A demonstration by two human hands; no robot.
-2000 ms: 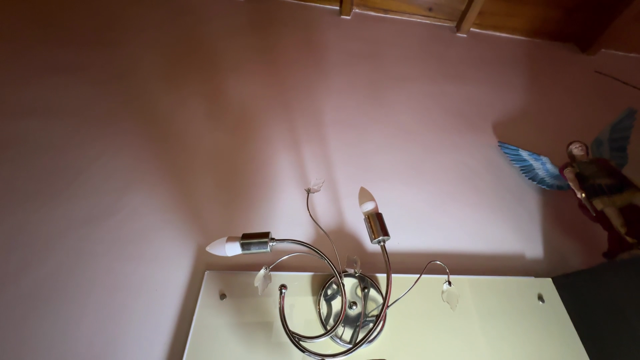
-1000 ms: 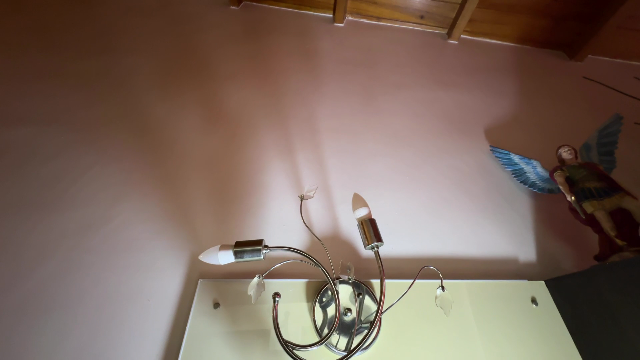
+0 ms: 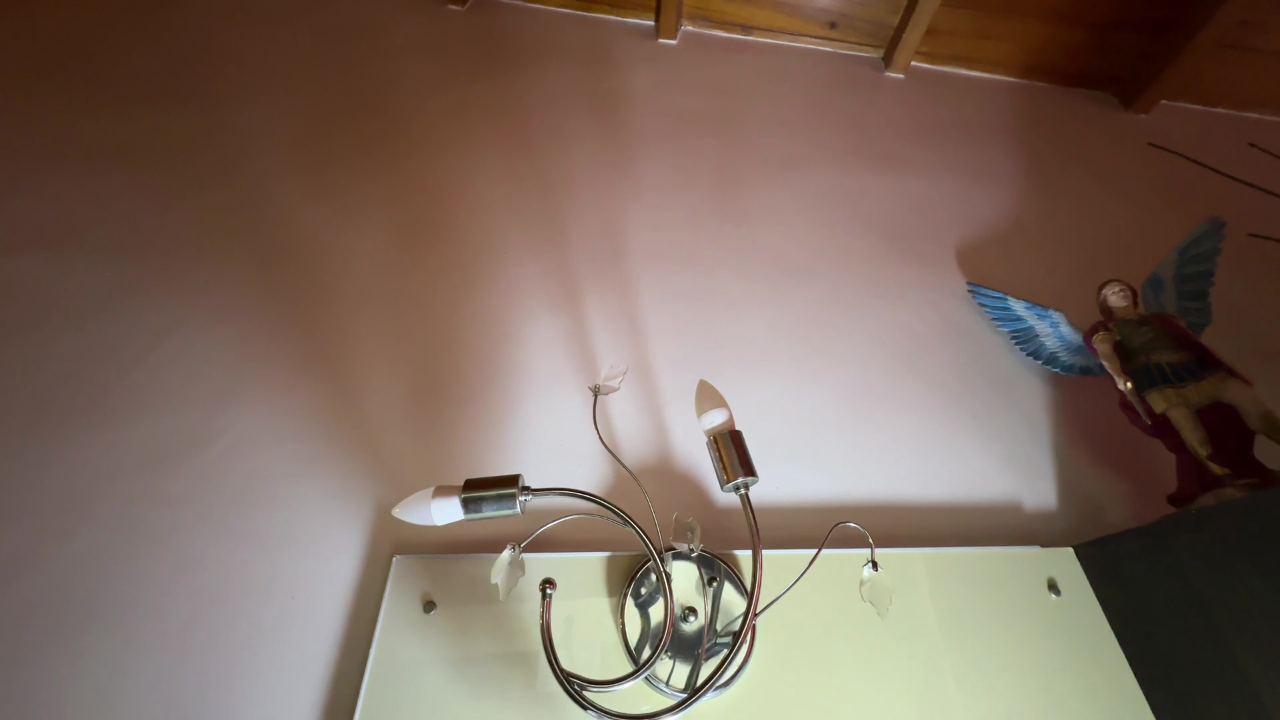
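Observation:
Neither of my hands shows in the head view. A chrome light fixture with curved metal arms [image 3: 664, 600] is mounted by its round base [image 3: 690, 630] on a pale panel [image 3: 860, 660]. One candle-shaped bulb [image 3: 430, 506] points left in its metal socket [image 3: 494, 496]. A second candle-shaped bulb [image 3: 713, 407] points up from another socket [image 3: 733, 460]. Clear leaf-shaped ornaments hang or stand on thin bent wires, one at the left [image 3: 508, 571], one at the right [image 3: 876, 588] and one above [image 3: 608, 381]. Neither bulb appears lit.
A winged figurine [image 3: 1150, 350] with blue wings stands at the right, above a dark surface [image 3: 1190, 590]. Wooden ceiling beams [image 3: 910, 35] run along the top. Round metal fasteners sit at the panel's left [image 3: 429, 606] and right [image 3: 1054, 588]. Behind is a pinkish wall [image 3: 800, 220].
The view has shifted slightly, bringing more of the figurine and the ceiling into frame. Nothing else has plainly changed.

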